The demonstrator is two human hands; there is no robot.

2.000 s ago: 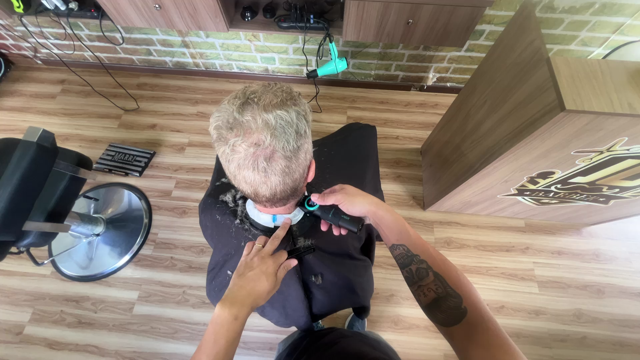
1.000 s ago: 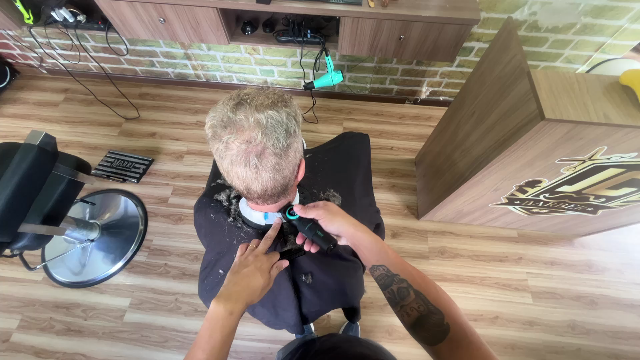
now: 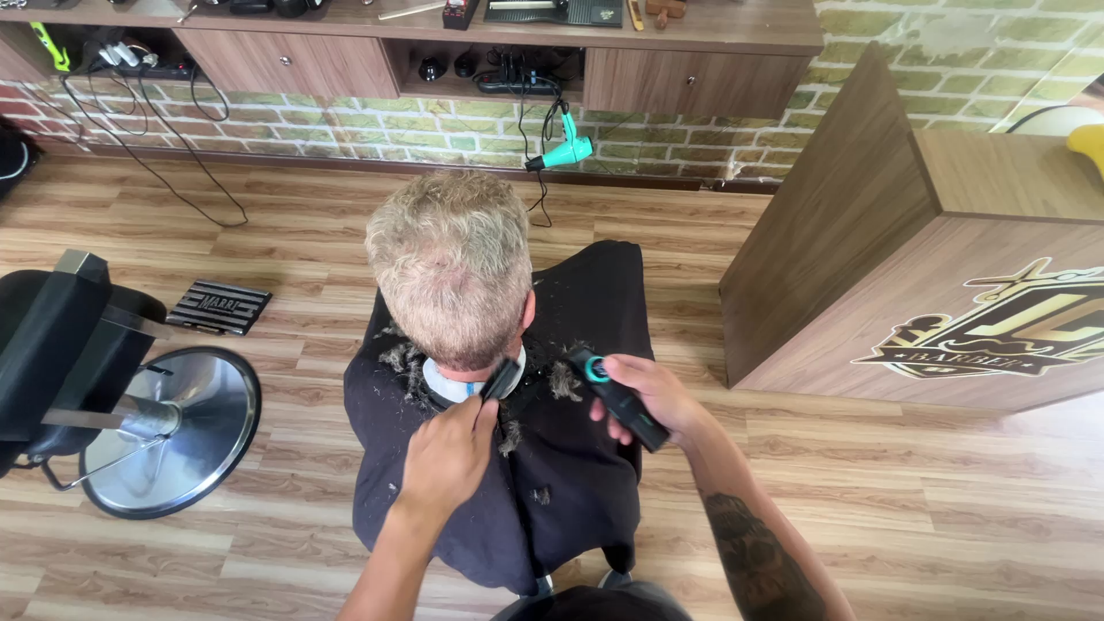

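A seated person's head (image 3: 453,267), with short light hair, is seen from behind and above. A white neck strip (image 3: 450,388) circles the neck over a black cape (image 3: 552,483) strewn with hair clippings (image 3: 565,379). My left hand (image 3: 453,453) grips a black comb (image 3: 499,379), its teeth side close to the right of the nape; whether it touches is unclear. Off to the right of the neck, above the cape's shoulder, my right hand (image 3: 647,401) holds a black hair clipper (image 3: 623,398) with a turquoise ring, apart from the head.
At left stands a black barber chair (image 3: 60,362) on a round metal base (image 3: 185,431), beside its footrest (image 3: 220,306). A turquoise hair dryer (image 3: 565,151) hangs under the wall shelf (image 3: 517,33). At right is a wooden counter (image 3: 828,285). Cables (image 3: 164,164) dangle at the upper left.
My right hand has moved the clipper away from the nape to the right. My left hand, earlier with fingers at the neck strip, now holds the comb up beside the nape.
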